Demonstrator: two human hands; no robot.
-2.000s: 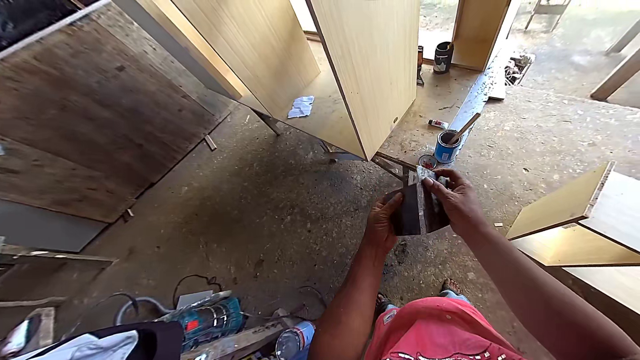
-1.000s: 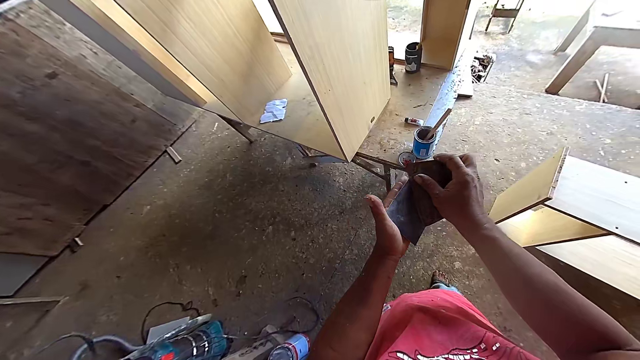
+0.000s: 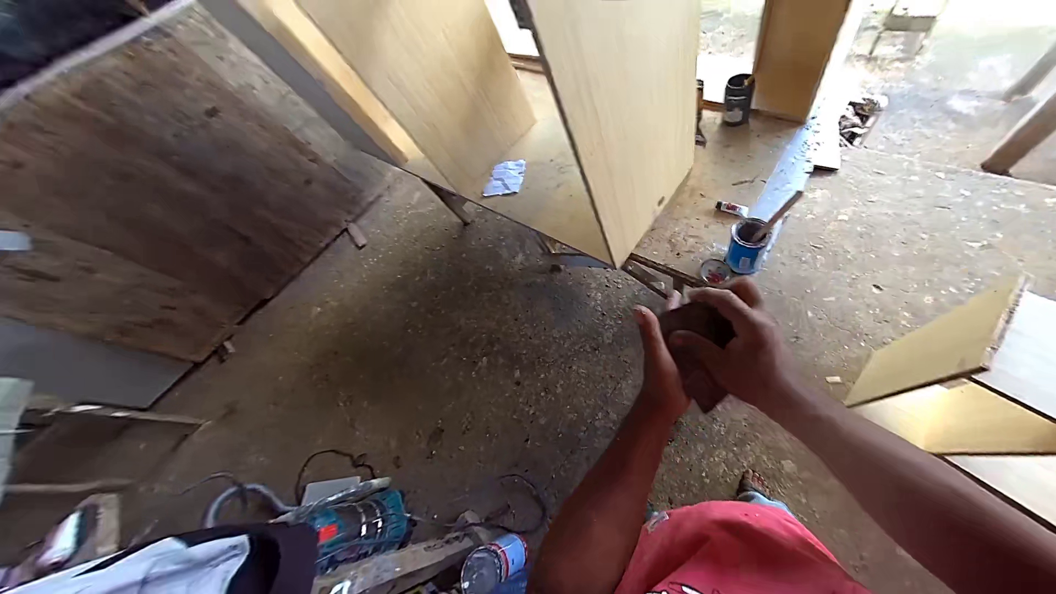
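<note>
Both my hands meet around a dark brown sheet or pad [image 3: 700,375], possibly sandpaper, in front of my body. My left hand [image 3: 662,363] supports it from the left, thumb raised along its edge. On its right side my right hand [image 3: 742,342] grips it, fingers curled over the top. Just beyond my hands is a blue tin [image 3: 745,247] with a wooden stick [image 3: 778,216] in it, beside a round lid [image 3: 714,271]. The pale wooden cabinet panel [image 3: 623,115] ends in a corner above my hands.
A crumpled paper [image 3: 505,177] lies in the cabinet. A black can [image 3: 737,99] and small tube [image 3: 732,209] are farther back. Wooden boxes [image 3: 932,346] stand right. A teal power tool [image 3: 359,528], cables and a paint can [image 3: 495,563] are lower left. Brown boards [image 3: 148,165] lean left.
My right hand has shifted over the dark piece, which is folded or turned differently from two seconds ago. My left hand stays at its left side.
</note>
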